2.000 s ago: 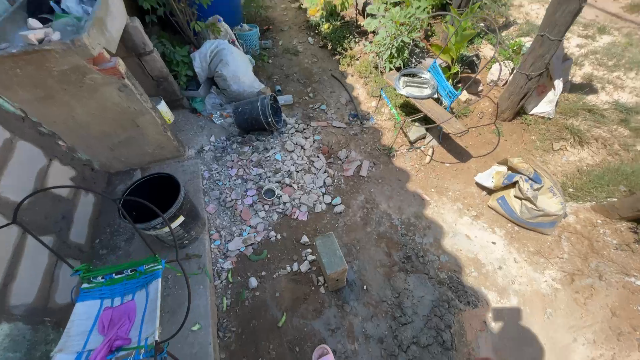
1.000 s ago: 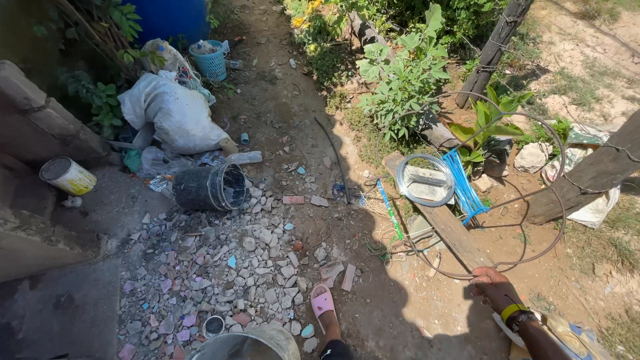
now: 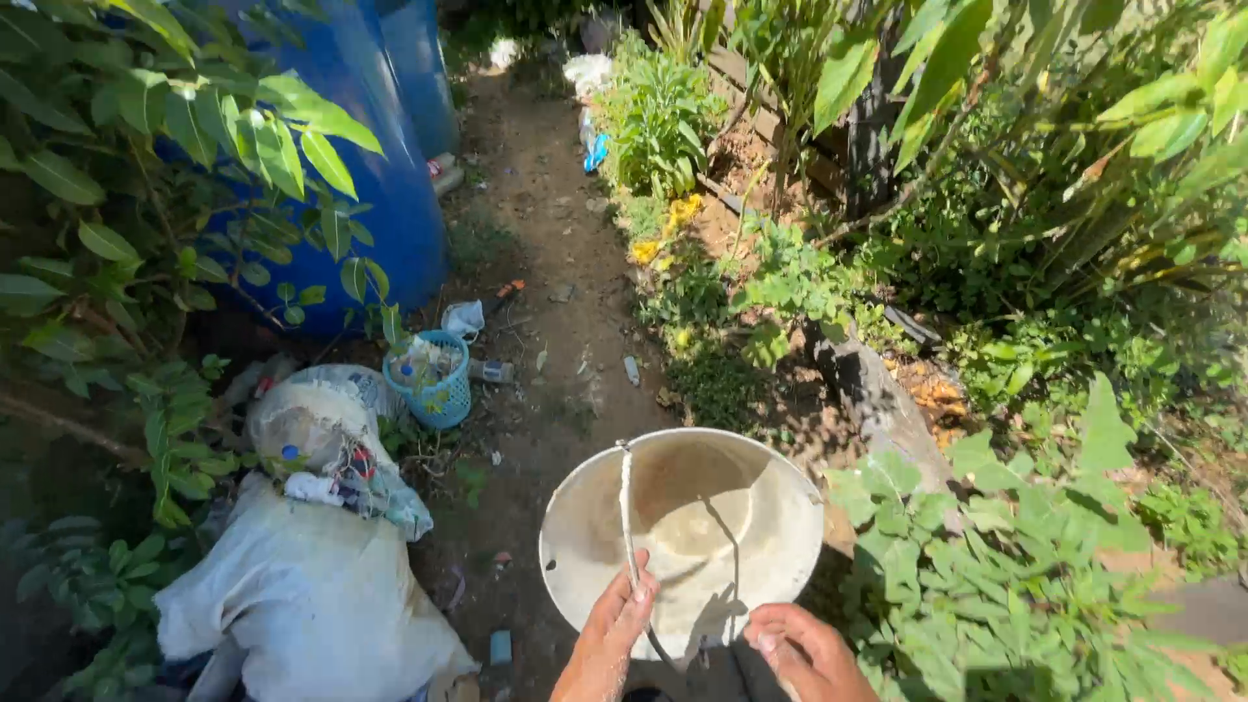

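In front of me is a pale, stained bucket (image 3: 770, 546), its mouth turned toward me and nothing but shadow and stains visible inside. A whitish cord or handle (image 3: 627, 497) runs from its upper rim down across the opening, turning dark near the bottom. My left hand (image 3: 614, 624) pinches this cord between thumb and fingers. At the bucket's lower right rim is my right hand (image 3: 804, 648), fingers curled; whether it grips the rim or a dark strand there cannot be told.
White sacks (image 3: 312, 595) and a light blue basket (image 3: 444, 400) of refuse stand left of the dirt path (image 3: 556, 244). Large blue barrels (image 3: 380, 166) rise behind them. Leafy plants (image 3: 1024, 526) and a weathered log (image 3: 877, 400) border the right side.
The view has moved forward along the path. The pale bucket, partly seen at the lower edge before, is now in front of me, and both hands are at it.
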